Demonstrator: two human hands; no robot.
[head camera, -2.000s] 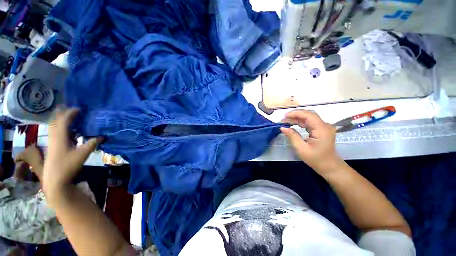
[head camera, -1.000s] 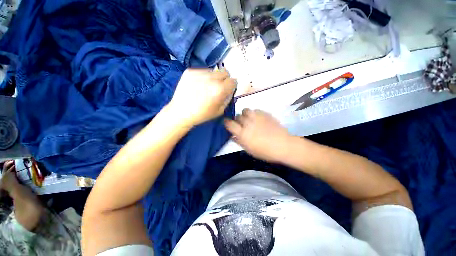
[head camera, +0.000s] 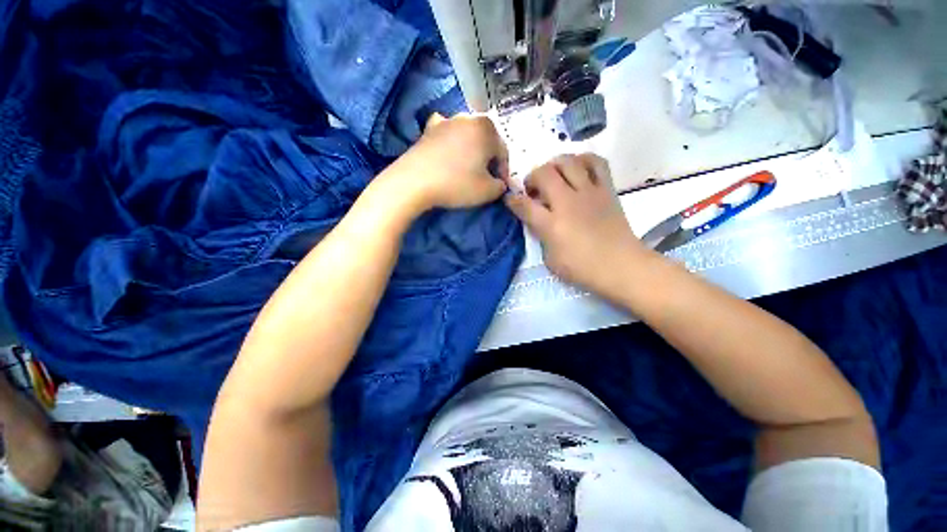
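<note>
The blue denim garment (head camera: 260, 249) lies in a large heap on the left of the table and hangs over its front edge. My left hand (head camera: 452, 164) is closed on the garment's edge, just in front of the needle area. My right hand (head camera: 576, 218) pinches the same edge beside it, with the fingertips of both hands nearly touching. The presser foot and needle area (head camera: 516, 99) is just behind my hands. I cannot tell whether a label is between the fingers.
A grey knurled knob (head camera: 585, 116) is right of the needle. White labels (head camera: 714, 68) and a black item (head camera: 794, 42) lie on the machine bed. Thread snips (head camera: 716, 211) lie near the printed ruler (head camera: 748, 242). Checked fabric (head camera: 924, 187) is far right. Another person's arm (head camera: 26, 436) shows lower left.
My left hand has come from the garment's far left side to the needle area, beside my right hand. The garment's opening is no longer stretched out. Both hands are now closer to the needle.
</note>
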